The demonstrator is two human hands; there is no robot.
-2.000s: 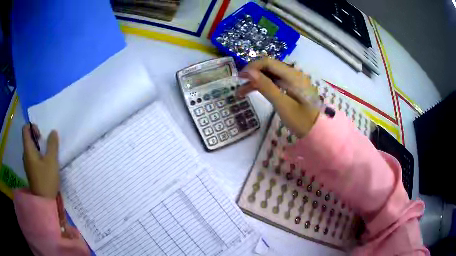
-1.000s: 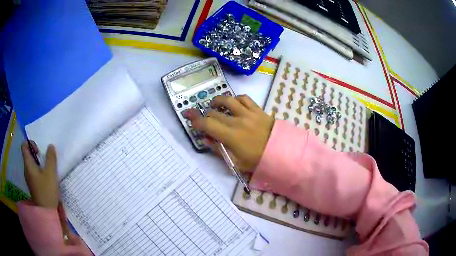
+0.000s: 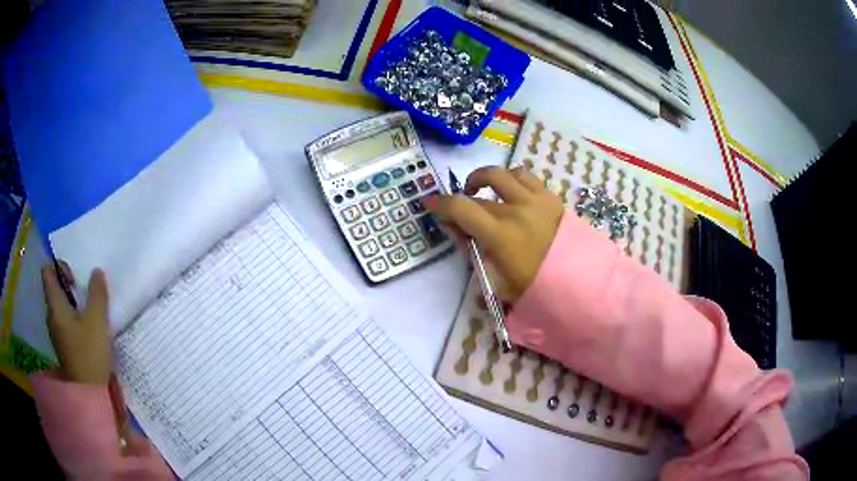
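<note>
The silver-grey calculator point(image 3: 381, 202) lies right of the record form, its display showing a digit or two at the right end. My right hand point(image 3: 503, 221) holds a clear-barrelled pen point(image 3: 488, 291), and a fingertip is at the keys on the calculator's right side. The printed record form point(image 3: 272, 338) lies in front of me, with white sheets point(image 3: 164, 221) turned up above it over the blue folder cover point(image 3: 103, 103). My left hand point(image 3: 83, 319) rests at the form's left edge with a dark slim stick point(image 3: 65, 283) between its fingers.
A pale parts board point(image 3: 611, 178) lies under my right forearm, with small metal parts point(image 3: 603, 212) piled on it. A blue bin point(image 3: 446, 75) of silver parts stands behind the calculator. A black tray point(image 3: 733, 282) and a black spiral-bound item point(image 3: 818, 244) are at the right, stacked trays point(image 3: 249, 23) at the back.
My right hand came down from beside the display onto the keys, then shifted right to the right-hand key columns, uncovering the left keys. My left hand has hardly moved.
</note>
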